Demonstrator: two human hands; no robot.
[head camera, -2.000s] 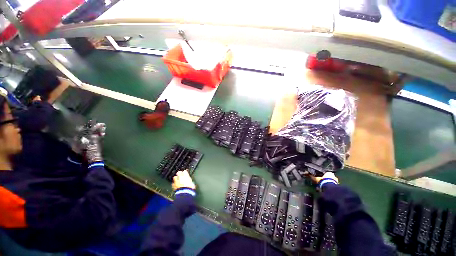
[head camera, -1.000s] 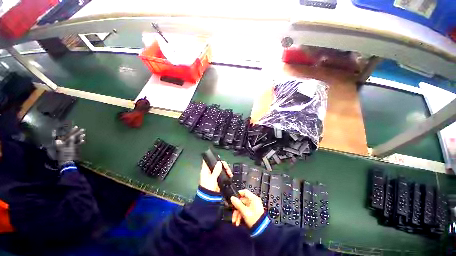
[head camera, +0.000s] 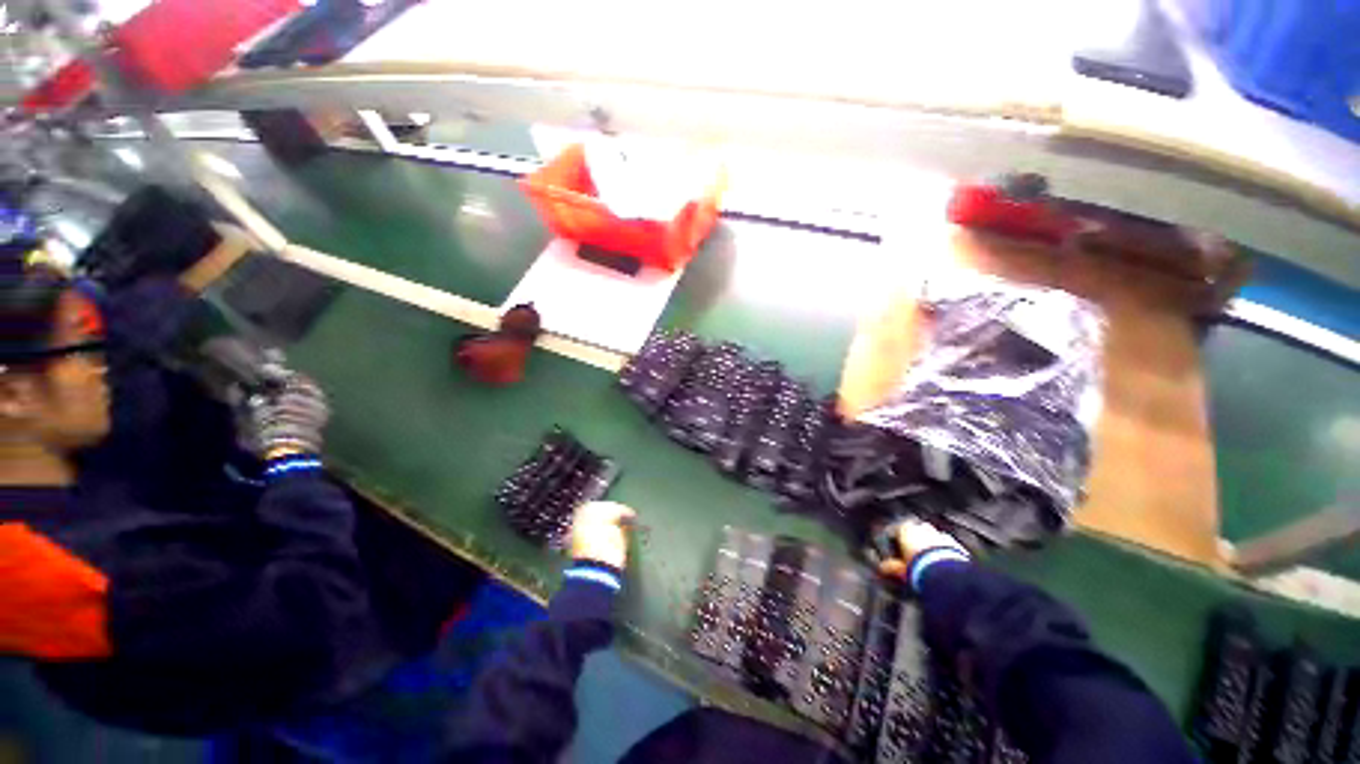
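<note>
My left hand [head camera: 601, 533] is at the lower right edge of a small group of black remote controls [head camera: 549, 481]; whether its fingers hold one is unclear. My right hand [head camera: 917, 545] reaches to the loose black covers [head camera: 970, 496] at the mouth of the clear plastic bag [head camera: 1014, 366]. Its fingertips are blurred against the black parts, so what it holds cannot be told. A row of remote controls [head camera: 813, 620] lies buttons up in front of me, its right part behind my right forearm. Another row of remotes [head camera: 731, 406] lies behind it, reaching to the covers.
A tan cardboard sheet [head camera: 1156, 418] lies under the bag. A red bin [head camera: 634, 224] stands on a white sheet [head camera: 597, 306]. A dark red object [head camera: 500, 346] lies on the green bench. More remotes [head camera: 1283, 694] are at far right. A gloved person [head camera: 164, 567] sits at left, below a shelf [head camera: 835, 97].
A second ago both hands were together around a black remote control. Now they are apart, the left at the small remote group and the right at the covers. The camera view has shifted.
</note>
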